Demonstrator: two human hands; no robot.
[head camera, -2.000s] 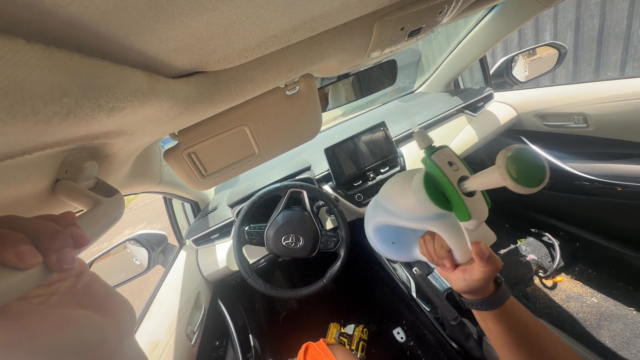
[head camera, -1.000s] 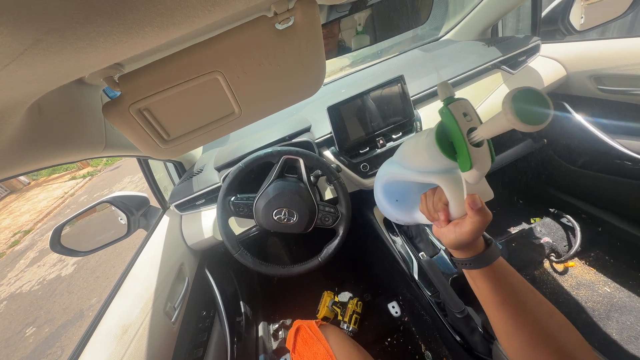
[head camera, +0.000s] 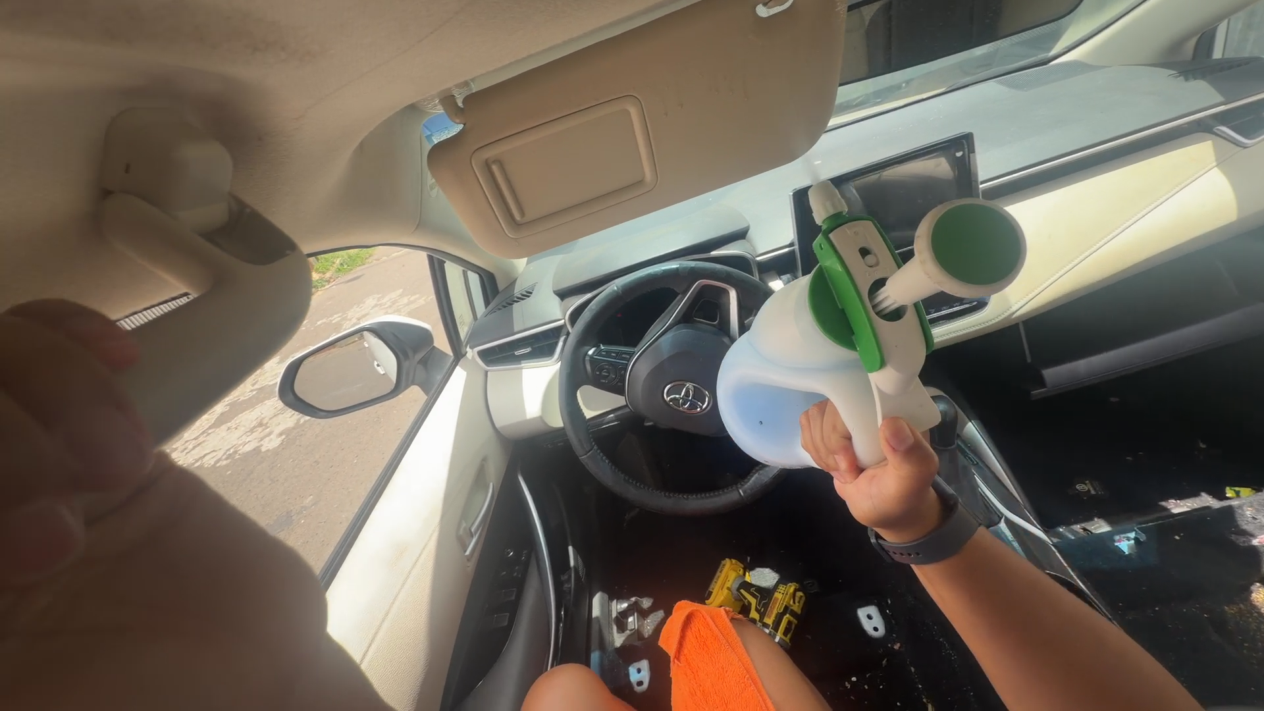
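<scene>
My right hand (head camera: 874, 469) grips the handle of a white and green pump sprayer (head camera: 825, 346), its translucent tank showing bluish liquid. The sprayer is tilted in front of the steering wheel (head camera: 686, 395) and the centre screen, its nozzle pointing up toward the windshield. At the left edge my left hand (head camera: 69, 434), blurred and in shade, has its fingers curled at the beige ceiling grab handle (head camera: 212, 286); the palm is hidden. An orange cloth (head camera: 711, 657) lies over my leg.
A beige sun visor (head camera: 637, 118) is folded down above the wheel. A yellow and black cordless power tool (head camera: 760, 597) and metal brackets (head camera: 637, 622) lie on the dark floor. The side mirror (head camera: 351, 370) shows beyond the driver's window. A dark screen (head camera: 913, 197) stands on the dashboard.
The view has shifted considerably. My left hand, at the grab handle two seconds ago and out of sight one second ago, is in view again. The sprayer remains in my right hand.
</scene>
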